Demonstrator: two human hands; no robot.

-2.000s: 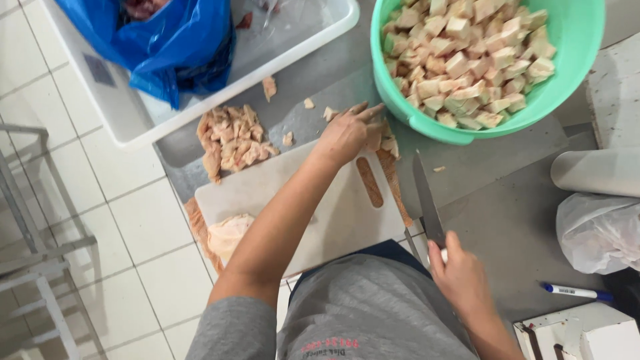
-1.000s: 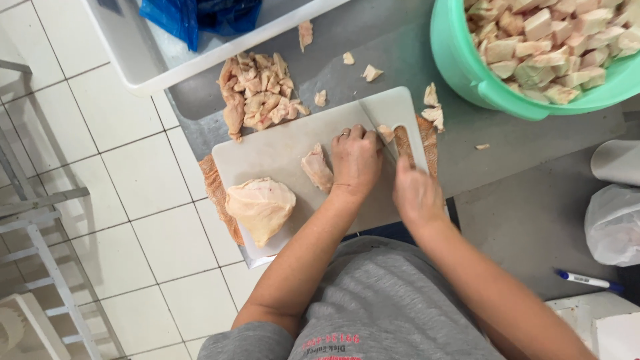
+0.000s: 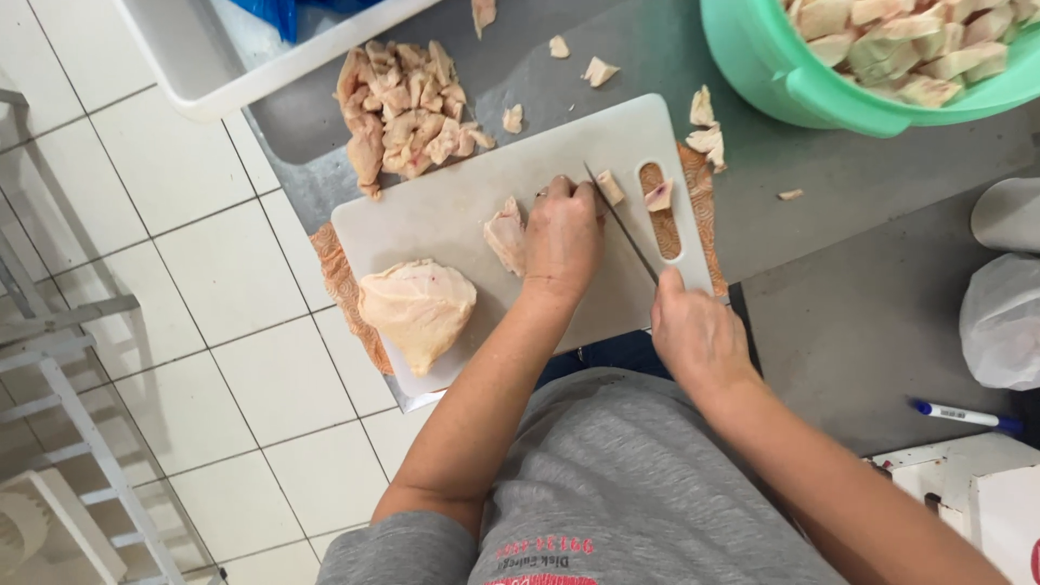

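Note:
On a white plastic cutting board [image 3: 455,199], my left hand [image 3: 566,236] presses down on raw chicken that its fingers mostly hide. My right hand [image 3: 700,329] grips a knife [image 3: 624,231], whose blade lies close to the left fingertips. One small cut piece [image 3: 610,187] is just right of the blade; another piece [image 3: 659,195] lies at the board's handle slot. A strip of raw chicken [image 3: 505,236] is left of my left hand. A whole raw chicken breast [image 3: 418,309] rests at the board's left end. An orange patterned cloth [image 3: 697,219] shows under the board.
Chicken trimmings [image 3: 402,106] are piled behind the board on the steel table [image 3: 821,187]. A green tub [image 3: 756,73] of chicken cubes stands at back right, a white tray [image 3: 268,69] at back left. A marker [image 3: 963,415] and wrapped roll [image 3: 1003,321] are at right.
Two seconds ago my left hand was beyond the board near the tub, and the knife was off the board's right side. Both are now over the board. The view has shifted.

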